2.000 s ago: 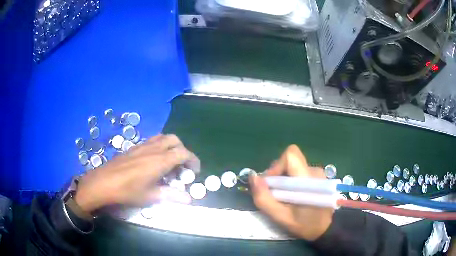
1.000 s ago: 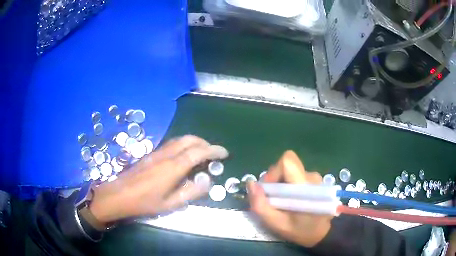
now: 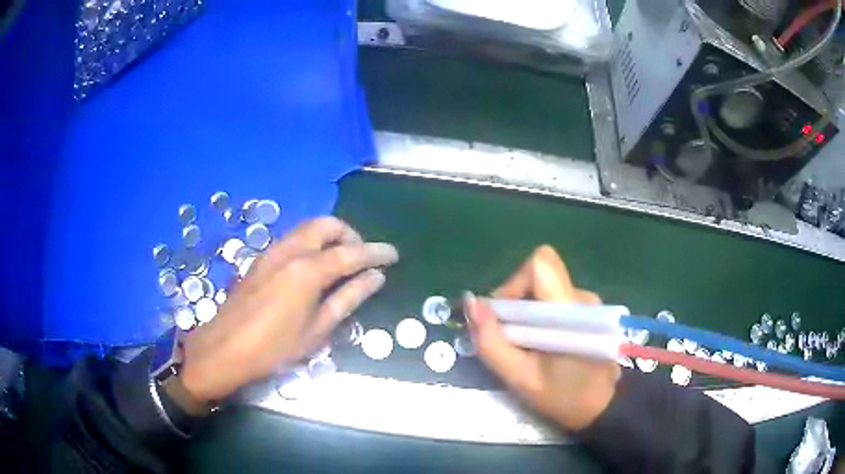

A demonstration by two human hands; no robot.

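Observation:
Small silver discs lie on the green belt (image 3: pixel 574 213) between my hands; one white-faced disc (image 3: pixel 410 333) is at the centre. My left hand (image 3: pixel 287 296) is palm down over the bin's front edge with its fingers apart; discs show beside and under it, and what its palm covers is hidden. My right hand (image 3: pixel 547 356) holds twin electrode pens (image 3: pixel 556 326), two white sleeves side by side. Their thin tips point left, close to a disc (image 3: pixel 436 309); whether they touch is unclear.
A blue bin (image 3: pixel 213 111) at left holds loose discs and a clear bag of parts (image 3: pixel 130 37). Blue and red leads (image 3: pixel 723 344) run right over more discs. A grey power unit (image 3: pixel 723 102) with red digits stands behind a pale rail (image 3: pixel 463 159). A clear tray (image 3: pixel 510 23) is at the back.
My left hand has moved off the near discs and back towards the bin, fingers spread. The pens have risen slightly in view. Discs near the tips sit in a different arrangement.

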